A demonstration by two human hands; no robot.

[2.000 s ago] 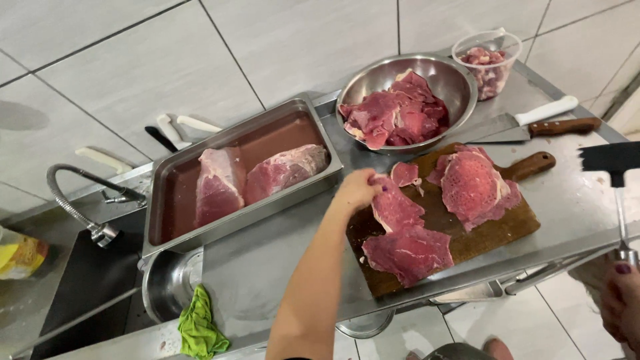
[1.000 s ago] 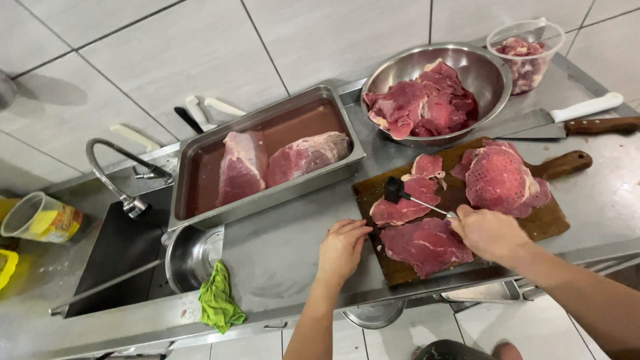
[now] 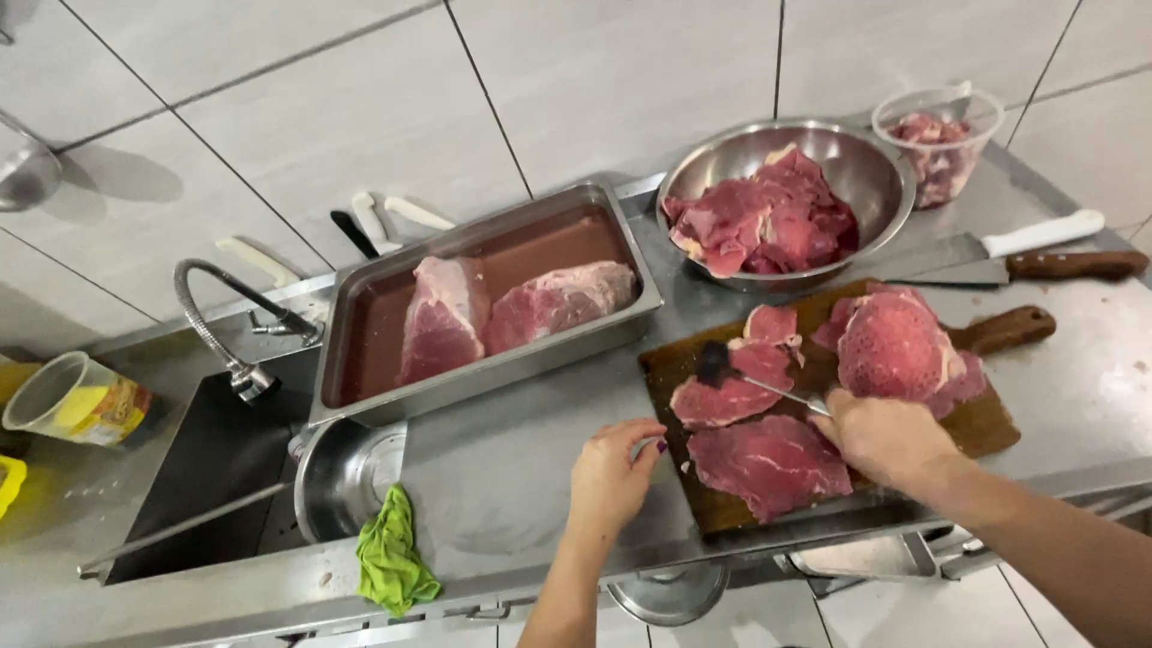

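My right hand (image 3: 886,436) grips the handle of a meat mallet (image 3: 781,392), whose blurred dark head is over a thin slice of raw meat (image 3: 733,387) on the wooden cutting board (image 3: 994,418). Below that slice lies a wider flat piece of meat (image 3: 769,463). A stack of meat with a pitted surface (image 3: 895,346) rests on the board's right part. My left hand (image 3: 616,472) is at the board's left edge, fingers bent, with nothing seen in it.
Behind the board stand a steel bowl of meat slices (image 3: 886,193) and a plastic tub of meat pieces (image 3: 954,162). Two knives (image 3: 1035,247) lie at right. A steel pan (image 3: 504,355) holds two large cuts in reddish liquid. Left are a green cloth (image 3: 391,558), a faucet (image 3: 216,333) and a sink.
My right hand has brought the mallet from the far right to over the meat on the board. My left hand has let go of the slice and moved to the board's left edge.
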